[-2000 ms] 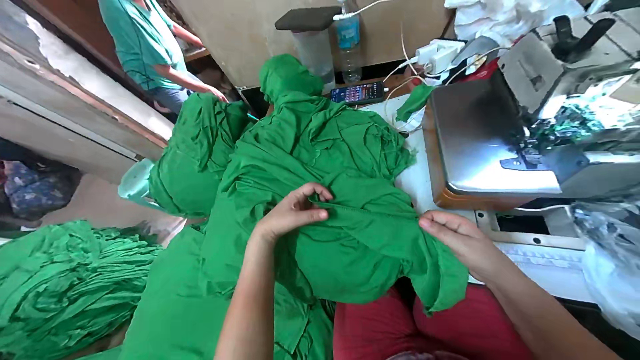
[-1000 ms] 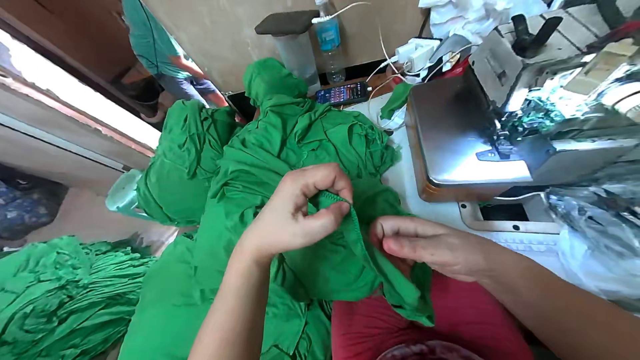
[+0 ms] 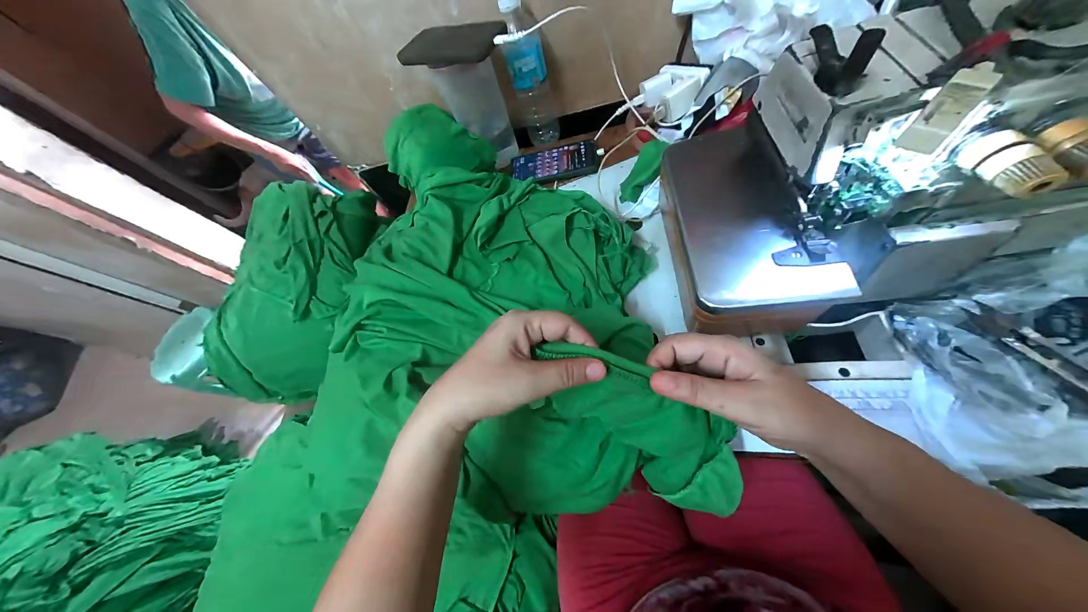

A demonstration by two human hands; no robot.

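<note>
Between both hands a stitched edge of green fabric (image 3: 595, 433) is stretched above my lap. My left hand (image 3: 527, 370) pinches it between thumb and fingers. A short way to the right, my right hand (image 3: 722, 382) pinches the same edge with thumb and fingertips. The rest of the piece hangs below the hands over red trousers (image 3: 731, 544). Behind it, heaped green cloth (image 3: 476, 246) spreads across the white table. Right of the cloth stands a sewing machine (image 3: 756, 229), its lamp shining on the metal bed.
A phone (image 3: 557, 161), a plastic bottle (image 3: 529, 72) and white plugs with cables (image 3: 671, 89) are at the back. Clear plastic bags (image 3: 977, 391) lie on the right. More green cloth (image 3: 110, 518) is piled lower left. Another person (image 3: 229, 93) stands at upper left.
The fabric edge, hanging steeply between the hands a second ago, now runs nearly level between them. My left hand has lowered, and the fingertips of both hands now face each other along the edge.
</note>
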